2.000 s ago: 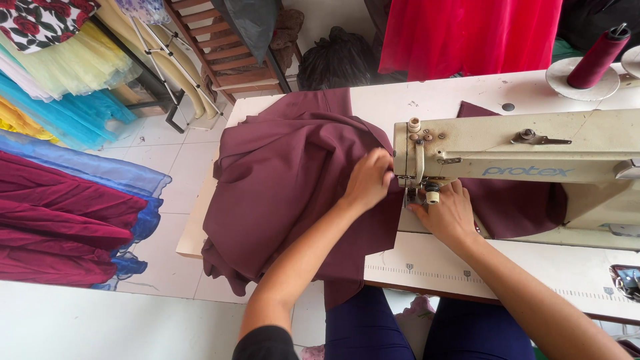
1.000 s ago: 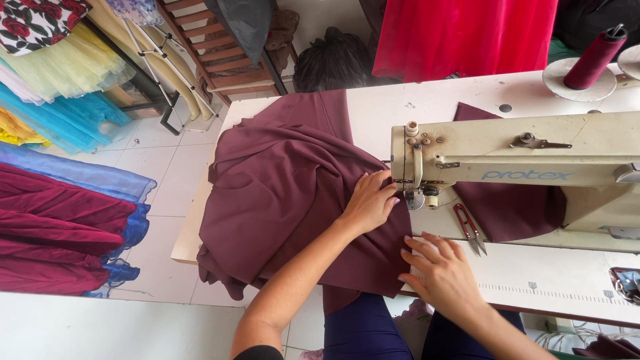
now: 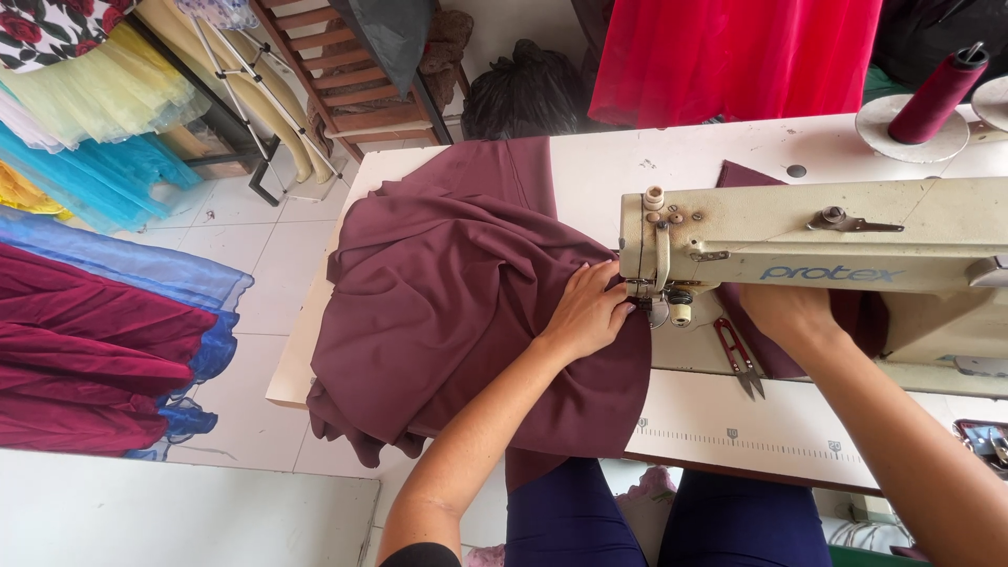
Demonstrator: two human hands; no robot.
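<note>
A large piece of maroon fabric [image 3: 441, 315] lies in folds over the left end of the sewing table, its right edge by the needle area of a beige Protex sewing machine [image 3: 787, 228]. My left hand [image 3: 587, 311] rests on that fabric just left of the presser foot, fingers bent and close together; whether it pinches the cloth is unclear. Under the machine arm reaches my right hand [image 3: 787, 315], its fingers hidden behind the arm, beside a second maroon fabric piece [image 3: 760, 342]. Red-handled thread snips [image 3: 738, 358] lie on the machine bed between the hands, blades toward the front edge.
A cone of maroon thread [image 3: 937, 98] stands at the back right. The white table [image 3: 669, 150] bears a printed ruler [image 3: 732, 435] along its front edge. Colourful skirts [image 3: 87, 339] hang at the left, and a red garment [image 3: 732, 63] hangs behind the table.
My right hand has left the fabric's front right edge and moved under the machine arm. The snips, seen one second ago, lie in the same place. My left hand stays near the needle area.
</note>
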